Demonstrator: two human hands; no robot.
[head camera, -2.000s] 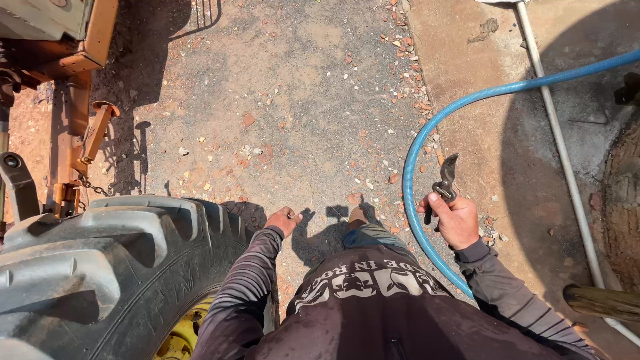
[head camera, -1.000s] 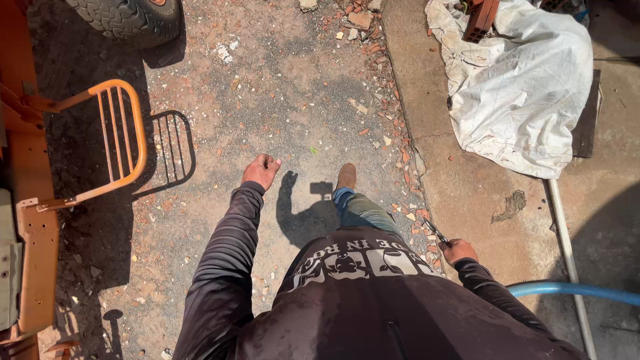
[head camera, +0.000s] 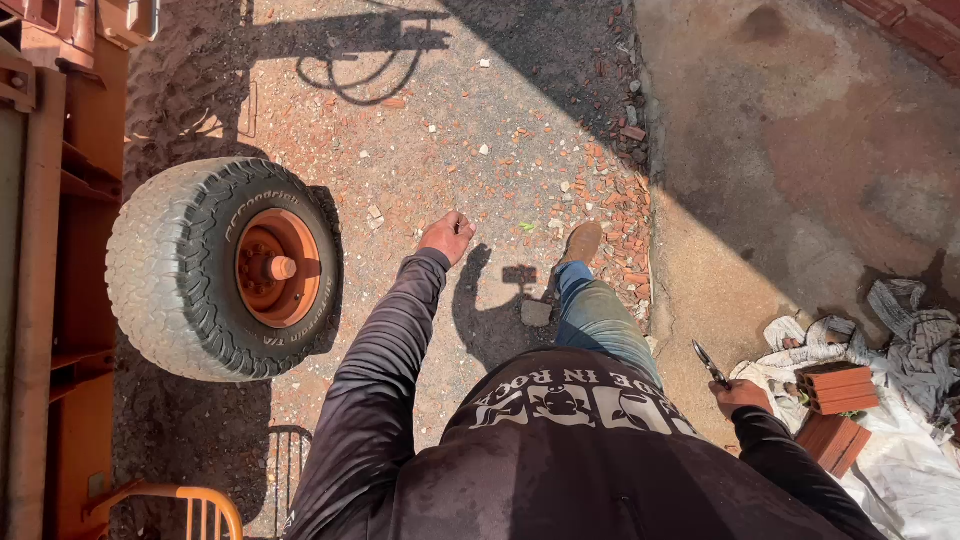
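Observation:
My left hand (head camera: 448, 237) hangs in front of my body over the gravel, its fingers loosely curled; whether anything small is between them cannot be told. Out to the right, my right hand (head camera: 741, 398) grips a dark metal hand tool (head camera: 710, 364) that looks like pruning shears, its pointed end directed up and to the left. The handle part is hidden in my fingers. That hand is above the concrete, just left of a white sheet and hollow clay bricks.
An orange machine (head camera: 86, 420) with a BFGoodrich tire (head camera: 225, 270) stands at left, an orange metal step (head camera: 202, 499) below it. Brick rubble (head camera: 600, 187) lines the concrete edge. At right are a white sheet (head camera: 900, 480), hollow clay bricks (head camera: 836, 388) and grey straps (head camera: 904, 315).
The view has moved forward along the machine, past the large tractor tire and blue hose. My right hand still holds the tool, now lower and farther out at my side.

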